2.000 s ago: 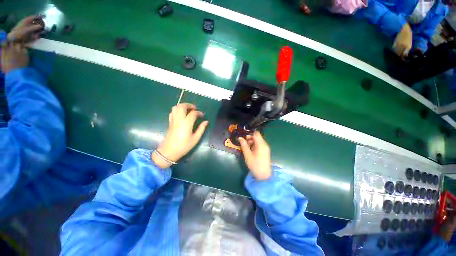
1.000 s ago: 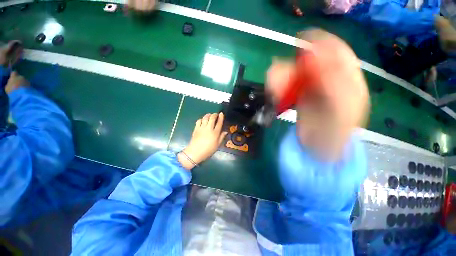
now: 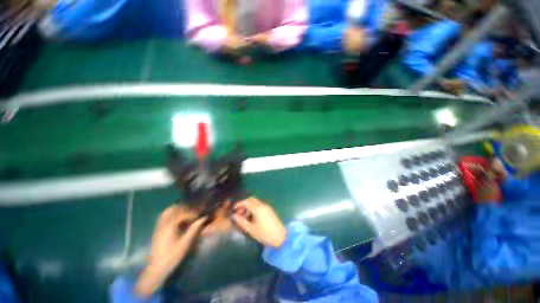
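The press fixture (image 3: 207,180) stands on the green bench in front of me, blurred, with its red handle (image 3: 202,139) upright. My left hand (image 3: 172,239) is at the fixture's near left side, fingers bent near the base. My right hand (image 3: 259,221) is at the near right side, thumb and fingertips close together by the orange nest (image 3: 218,223). A dark spot shows at the fingertips of each hand; blur hides whether either hand holds a part. The nest is partly covered by the hands.
A clear blister tray (image 3: 370,195) with rows of round black parts lies at right, a red bin (image 3: 481,177) beyond it. The green conveyor (image 3: 308,121) runs behind the fixture between white rails. People in pink and blue smocks sit opposite; another person is at far right.
The view has swung right and up. My right hand has let go of the red handle, which is upright again, and is down by the nest. My left hand remains at the fixture's left.
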